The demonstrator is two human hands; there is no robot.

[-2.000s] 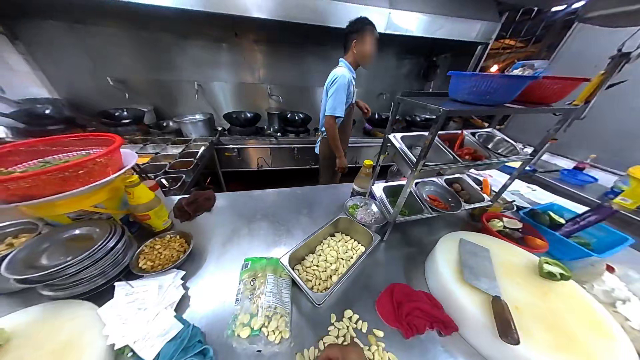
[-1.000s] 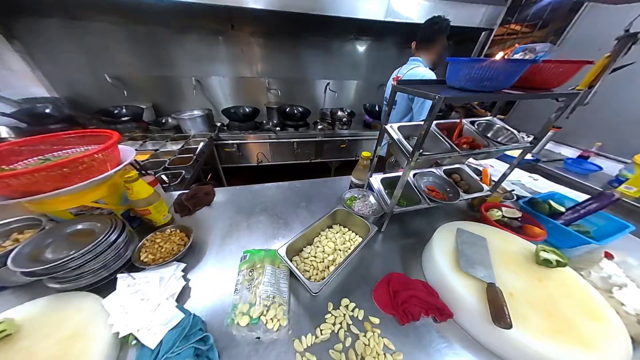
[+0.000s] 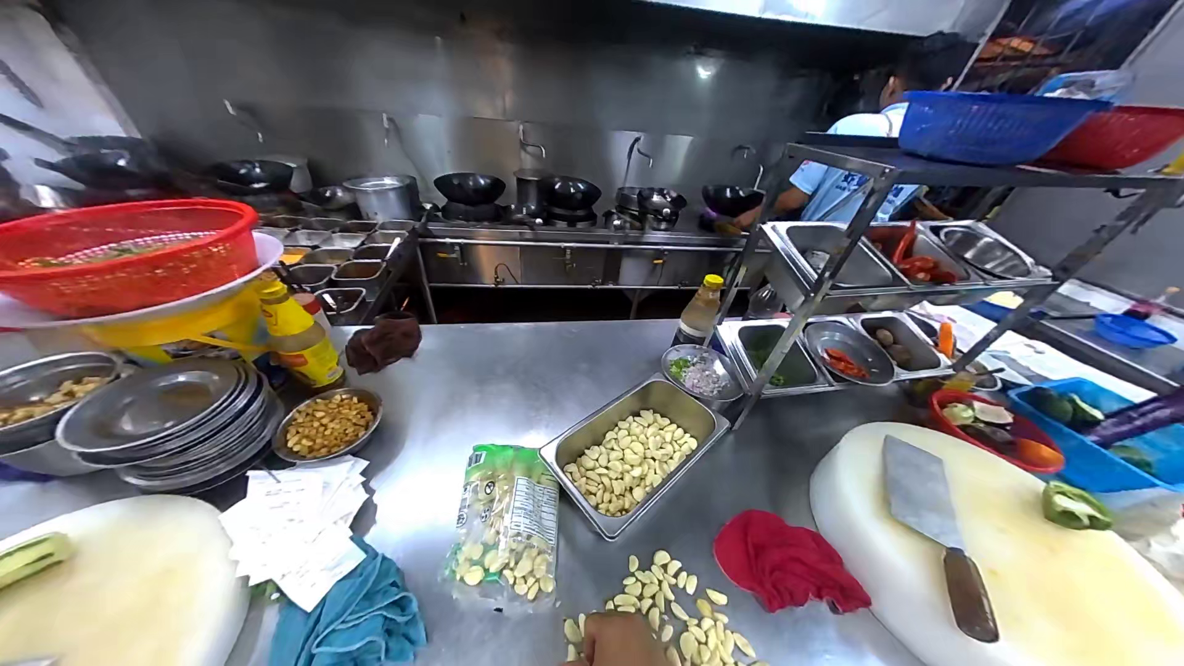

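At the bottom edge is one of my hands, apparently my right hand (image 3: 622,640), seen only in part with bent fingers. It touches the left side of a loose pile of peeled garlic cloves (image 3: 689,638) on the steel table; whether it grips any is hidden. My left hand is out of sight. Beyond the pile, a tilted rectangular steel pan (image 3: 700,461) holds many more cloves. Left of that pan lies a clear plastic bag with green print (image 3: 507,518), partly filled with cloves. A crumpled red cloth (image 3: 786,561) rests right of the pile.
A cleaver (image 3: 925,499) lies on a round white cutting board (image 3: 1073,601) at right. Behind stands a metal rack (image 3: 860,217) with food pans. Stacked metal plates (image 3: 153,407), paper slips (image 3: 296,518) and a teal cloth (image 3: 347,615) are left. A co-worker (image 3: 856,176) stands behind the rack.
The co-worker has moved right, from the open stove area to behind the rack. A hand shows at the bottom edge again, after being out of view one second ago.
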